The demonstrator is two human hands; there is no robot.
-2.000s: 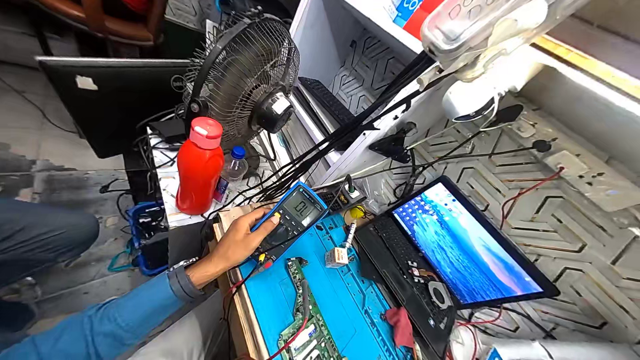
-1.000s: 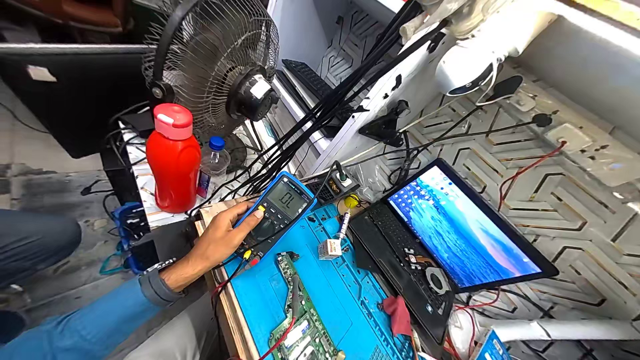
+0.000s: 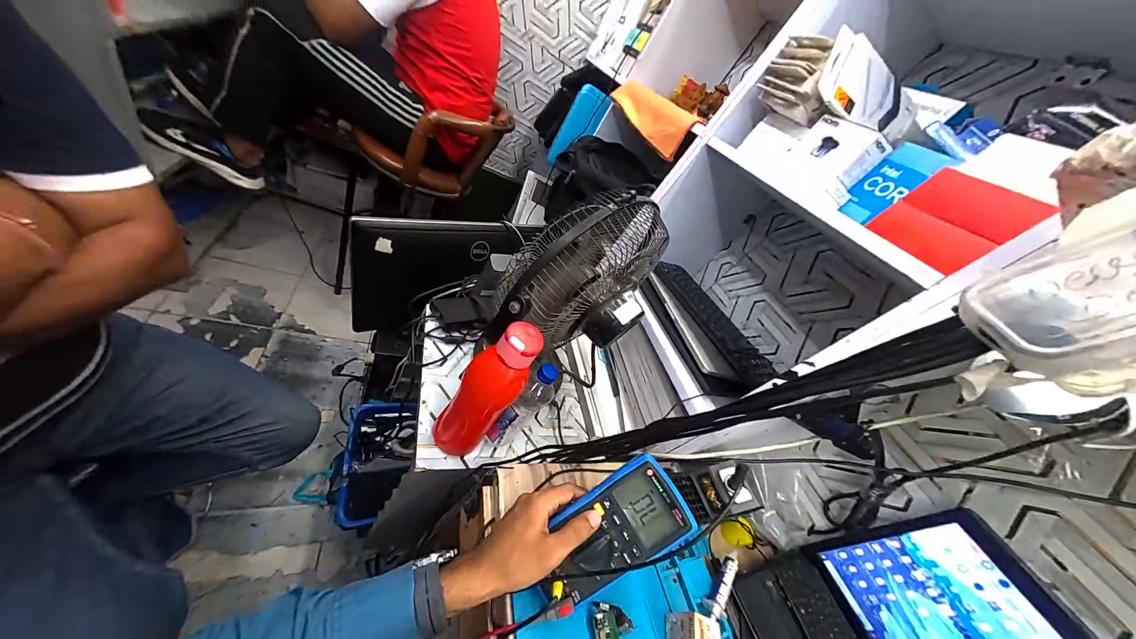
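Note:
My left hand (image 3: 524,546) holds the side of a blue-edged digital multimeter (image 3: 635,524), its thumb on the front by the buttons. The meter's display is lit, and test leads are plugged in at its lower end. Under it lies a blue work mat (image 3: 652,590). A piece of green circuit board (image 3: 611,621) shows at the bottom edge, mostly cut off. To its right are a small box (image 3: 692,626) and a white tube (image 3: 725,581). My right hand is out of view.
A red bottle (image 3: 484,395) and a clear bottle with a blue cap (image 3: 537,390) stand beyond the meter, beside a black fan (image 3: 581,266). An open laptop (image 3: 941,568) is at the right. One person stands at the left; another sits on a chair (image 3: 435,169). Black cables (image 3: 710,426) cross behind.
The view has swung up and left, bringing two people and the shelves into sight and most of the circuit board out. My left hand is still on the multimeter.

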